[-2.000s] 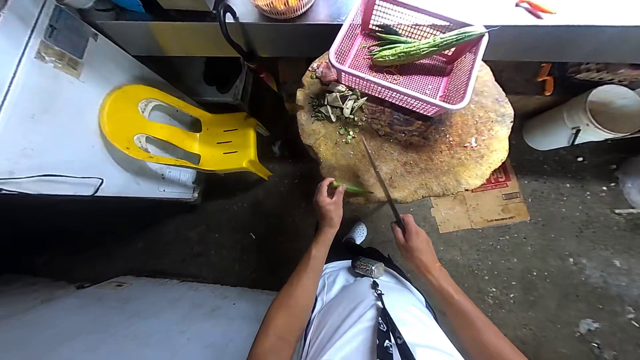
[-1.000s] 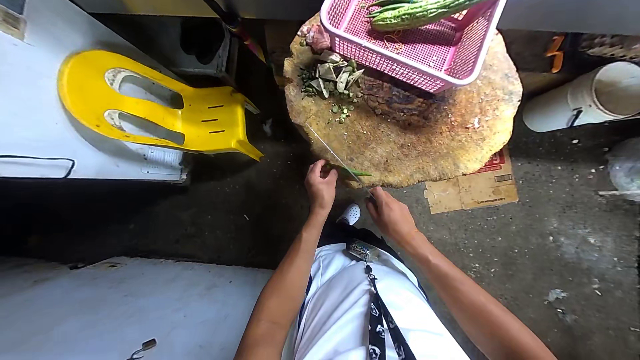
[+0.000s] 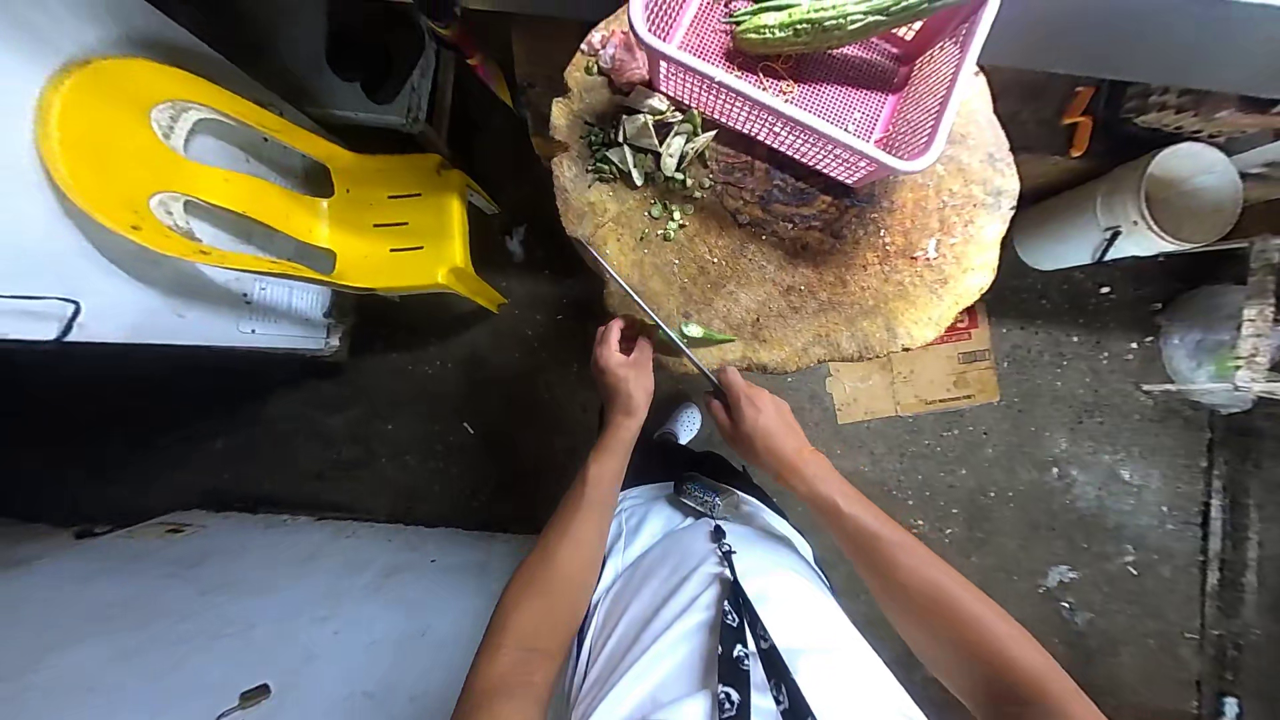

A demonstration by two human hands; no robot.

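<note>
My right hand (image 3: 757, 418) grips the handle of a long knife (image 3: 648, 312), whose blade slants up and left over the near edge of a round wooden chopping block (image 3: 800, 310). Right of the blade a cut piece of green vegetable, perhaps okra (image 3: 706, 333), lies on the block. My left hand (image 3: 624, 370) is at the block's edge, left of the blade, its fingertips pinching a green piece that is mostly hidden. Farther back on the block lie cut vegetable pieces (image 3: 655, 145), small green slices (image 3: 668, 217) and a reddish bulb or root (image 3: 622, 58).
A pink plastic basket (image 3: 760, 112) holding ridged green gourds (image 3: 835, 25) stands on the block's far side. A yellow plastic chair (image 3: 400, 225) is at left, a white bucket (image 3: 1120, 215) at right. Flattened cardboard (image 3: 915, 385) lies on the floor beside the block.
The knife has come down and left from the block's right front to the green vegetable near my left hand. A cut piece now lies apart, right of the blade. The view has shifted.
</note>
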